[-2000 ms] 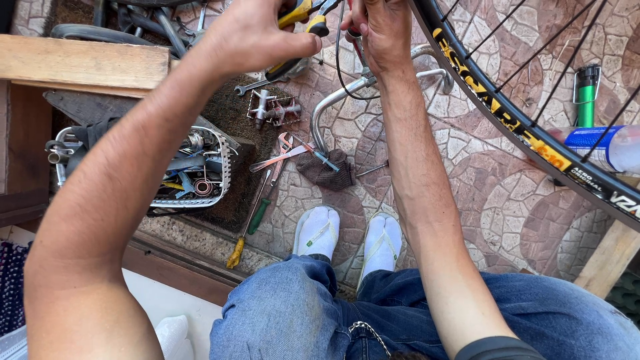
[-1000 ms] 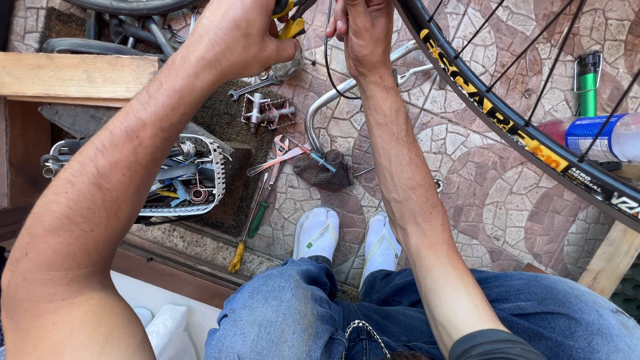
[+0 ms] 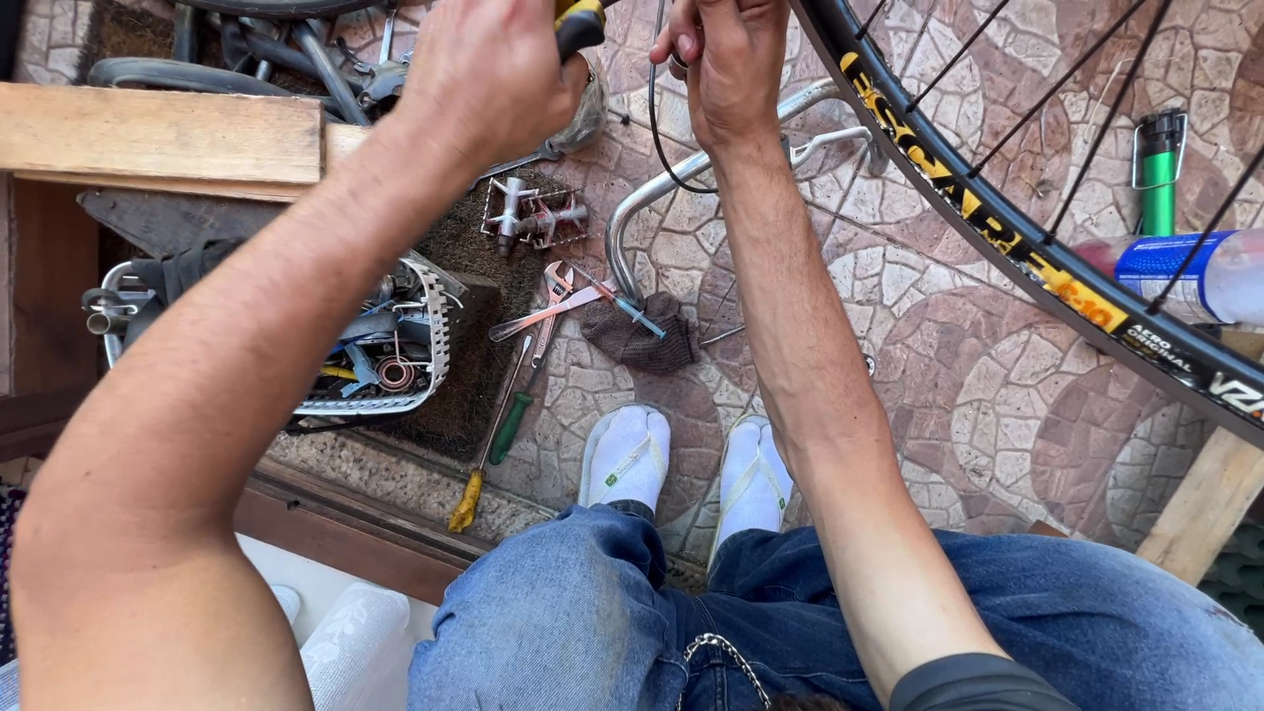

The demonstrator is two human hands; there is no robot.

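At the top edge, my left hand (image 3: 494, 84) is closed around the yellow and black handles of a plier-type tool (image 3: 581, 25); its jaws are out of view. To its right is my right hand (image 3: 736, 74), fingers curled, with a small dark piece at the fingertips. A thin black cable (image 3: 654, 109) runs down beside those fingers and loops behind the wrist. What the right hand grips is partly cut off by the frame. The bicycle wheel rim (image 3: 987, 212), black with yellow lettering, slants down to the right of that hand.
A curved metal handlebar (image 3: 632, 212) lies on the tiled floor beside a dark cloth (image 3: 642, 336). Near it are metal pedals (image 3: 533, 212), an adjustable wrench (image 3: 548, 316) and a yellow-handled screwdriver (image 3: 466, 502). A white basket (image 3: 434, 326) of parts, wooden boards (image 3: 158, 133) and a bottle (image 3: 1175, 272) flank the area.
The left hand and its tool have shifted toward the upper edge, and the tool's head has left the frame. The right hand stays by the cable, also higher in view.
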